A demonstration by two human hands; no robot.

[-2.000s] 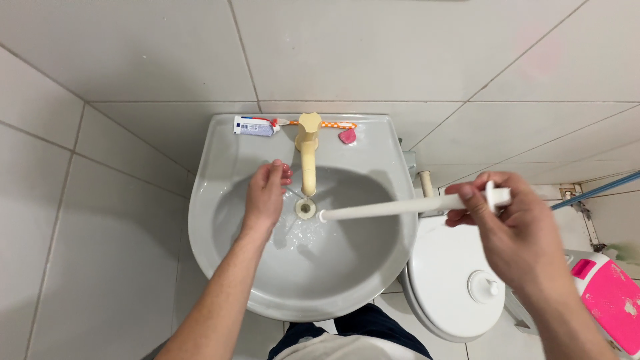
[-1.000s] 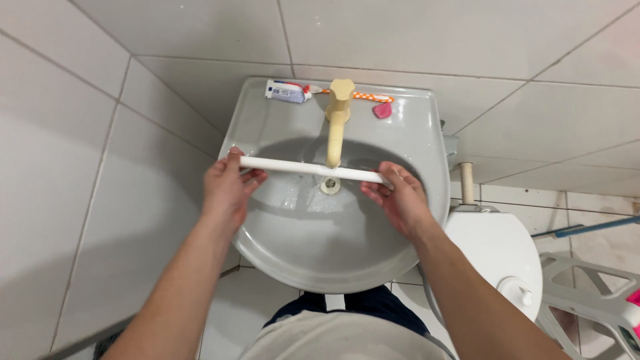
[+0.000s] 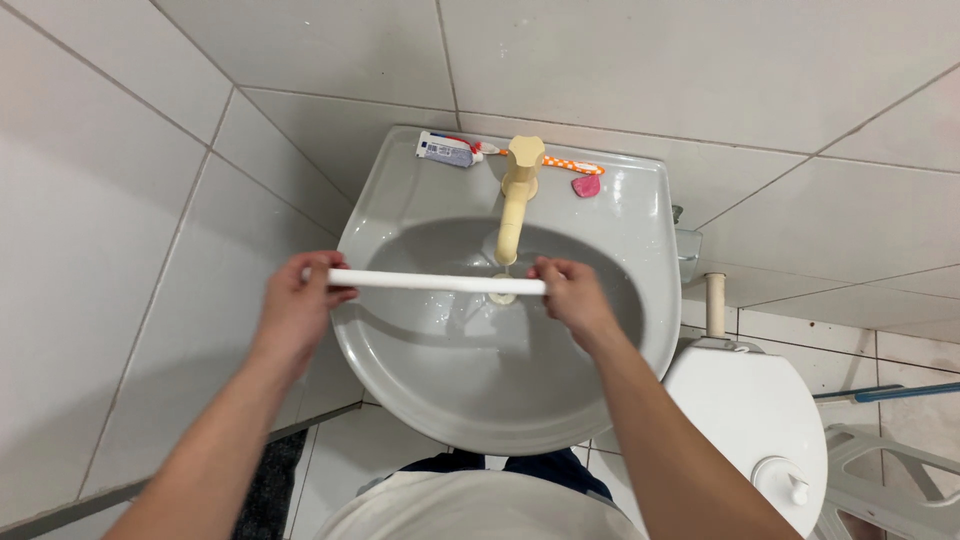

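Note:
Both hands hold a white plastic tube (image 3: 439, 283) level across the grey washbasin (image 3: 480, 390). Its left end is in the fingers of my left hand (image 3: 300, 300), at the basin's left rim. My right hand (image 3: 571, 296) grips the right end over the bowl, and the fingers hide that tip. Just behind the tube is the spout of a cream plastic faucet (image 3: 517, 202), with a thin stream of water below it. The tube passes over part of the white drain (image 3: 502, 292).
On the basin's back ledge lie a toothpaste tube (image 3: 450, 150), an orange checked toothbrush (image 3: 574, 165) and a pink piece (image 3: 586, 186). A toilet with a white lid (image 3: 742, 412) stands at the right, beside a grey plastic stool (image 3: 892, 480). Tiled walls border the left and back.
Two seconds ago my right hand held the tube out at the right, while my left hand was near the faucet without it. Now both hands hold it across the basin.

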